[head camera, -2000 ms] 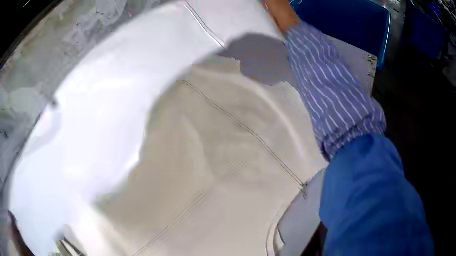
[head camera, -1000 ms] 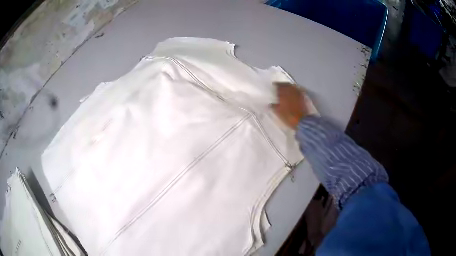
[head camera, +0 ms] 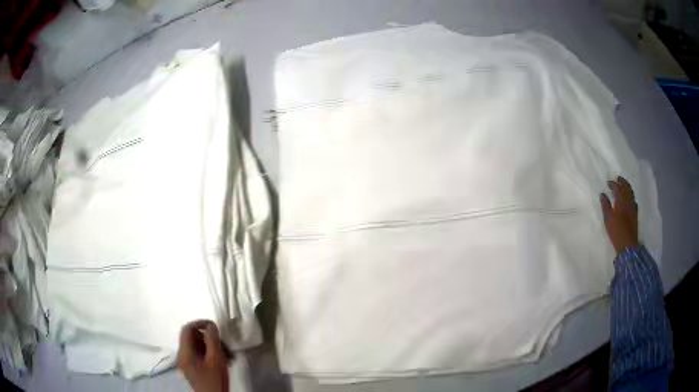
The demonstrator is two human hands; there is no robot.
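Note:
A stack of off-white back panels (head camera: 414, 161) lies flat at the centre and right, with two long double seams running across it. My right hand (head camera: 622, 214) rests on its right end near the shoulder edge, fingers slightly apart. The left source pile (head camera: 146, 207) has a folded, rippled right side and lies just left of the stack, a narrow gap between them. My left hand (head camera: 203, 352) is at the pile's lower edge, fingers curled by the cloth; whether it grips a panel cannot be told.
The grey table (head camera: 306, 23) curves around the panels. Crumpled off-white strips (head camera: 27, 230) lie at the far left. A blue bin (head camera: 682, 99) shows at the right edge. Dark red material (head camera: 31, 31) is at the top left.
The view has swung left, showing the source pile and my left hand. The panel swept over the table earlier now lies flat on the stack. My right hand remains at the stack's shoulder end.

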